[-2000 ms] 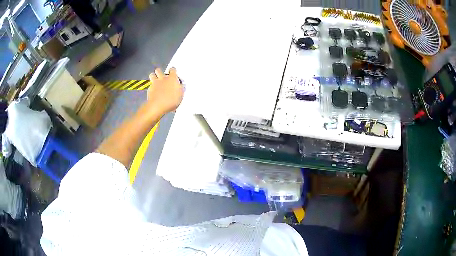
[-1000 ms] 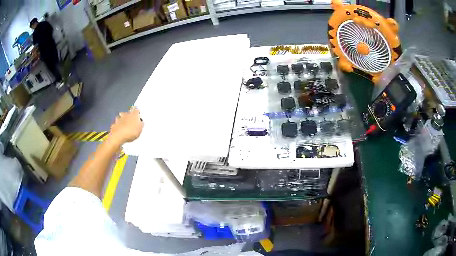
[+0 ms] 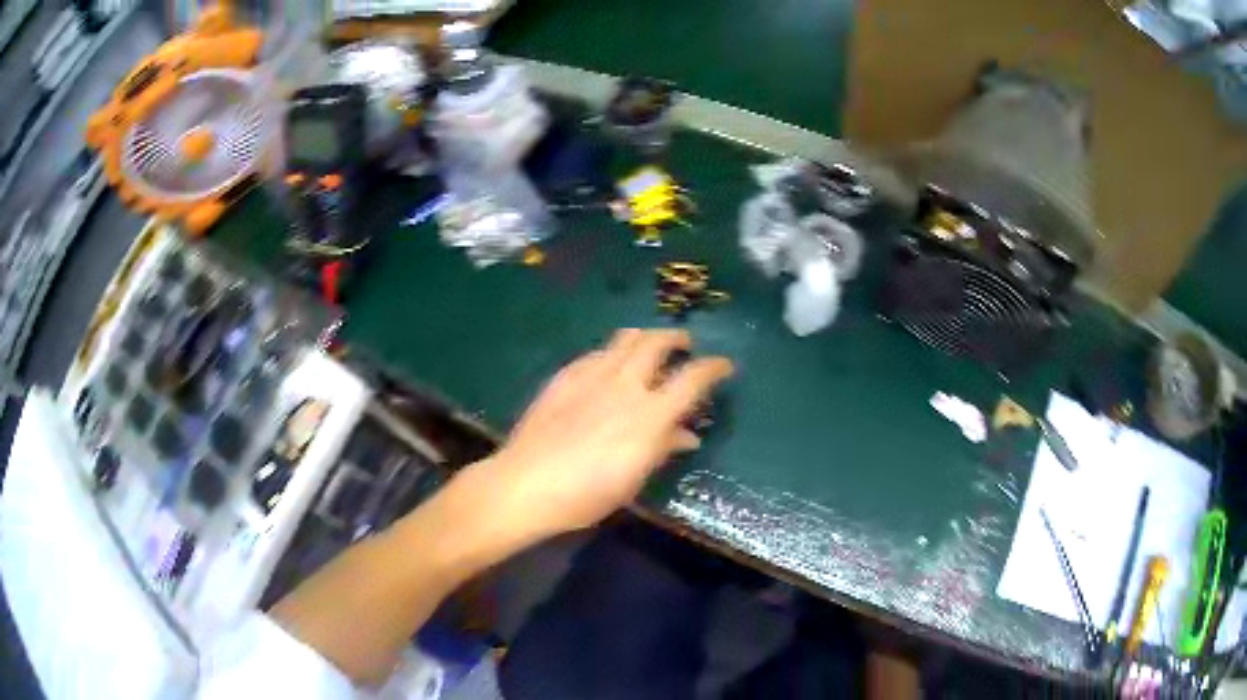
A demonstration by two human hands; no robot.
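Observation:
My left hand (image 3: pixel 602 424) is bare and reaches in from the lower left over the green mat (image 3: pixel 821 438), near its front edge. Its fingers are bent around a small dark object (image 3: pixel 700 414), which looks like a watch body. The fingers and blur hide most of it. My right hand is out of the picture.
Gold-brown flex cables (image 3: pixel 687 286) and a yellow bundle (image 3: pixel 654 200) lie beyond the hand. An orange fan (image 3: pixel 196 144), multimeter (image 3: pixel 326 151) and watch tray (image 3: pixel 308 472) are left. A round-grilled black fan (image 3: pixel 964 308), white paper (image 3: pixel 1094 513) and green knife (image 3: pixel 1205 581) are right.
The view has swung right from the side trays to the green mat. My left hand has left the white board's edge and is now over the mat with the dark object.

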